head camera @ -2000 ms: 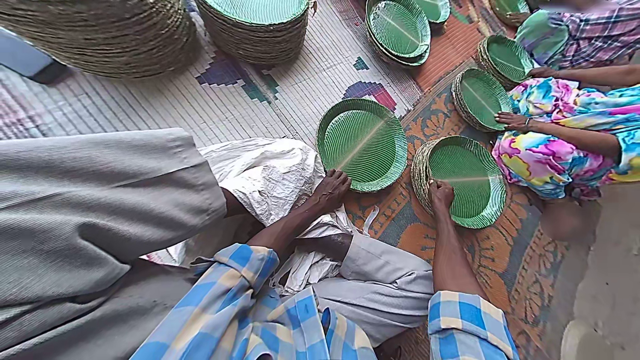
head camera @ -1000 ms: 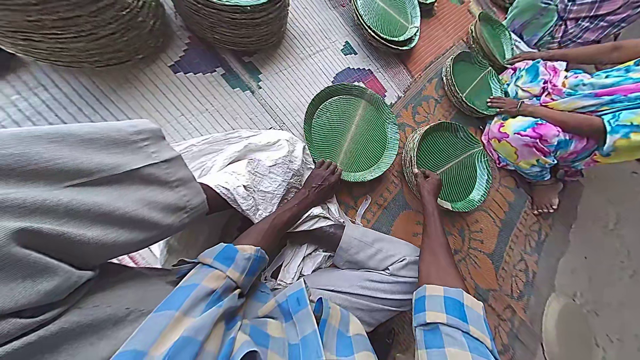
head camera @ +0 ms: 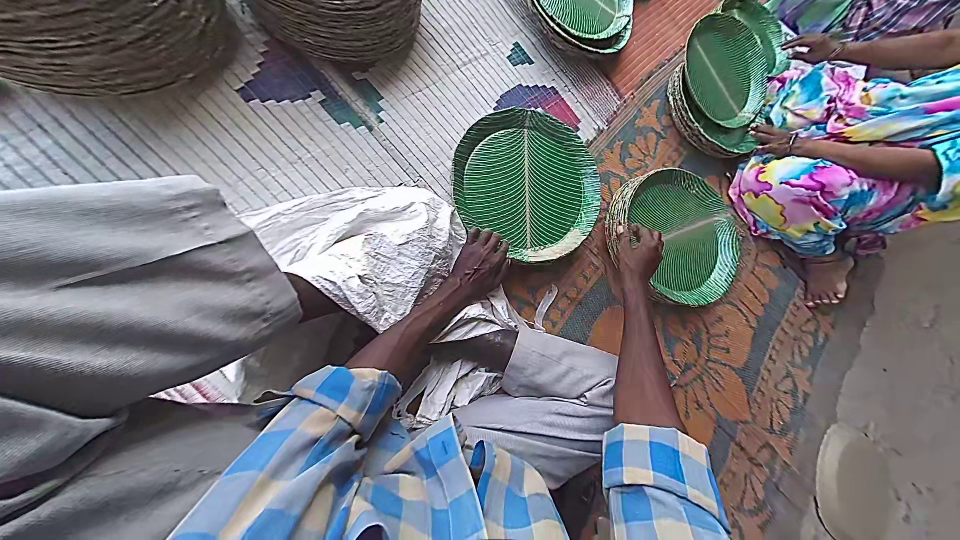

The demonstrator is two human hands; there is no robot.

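Observation:
A round green leaf-patterned plate (head camera: 528,184) lies in front of me, and my left hand (head camera: 482,259) grips its near left rim, fingers over the edge. To its right stands a stack of like plates (head camera: 686,240), the top one green, with brownish rims below it. My right hand (head camera: 639,251) is at the near left rim of this stack, its fingers bent and pinched at the edge. Whether it lifts a single plate there cannot be told. White sacking (head camera: 375,247) covers part of my leg beside my left hand.
At the right a co-worker's hands (head camera: 776,140) are at another plate stack (head camera: 697,124). More green plates (head camera: 589,19) lie at the top. Two tall brown-edged stacks (head camera: 105,45) (head camera: 341,26) stand at the upper left. A white mat (head camera: 442,90) and an orange patterned mat (head camera: 712,360) cover the ground.
The plate at my left hand has turned, its midrib running slanted earlier and upright now. At the right, the co-worker's one hand has moved off the stack, where a plate is now tilted.

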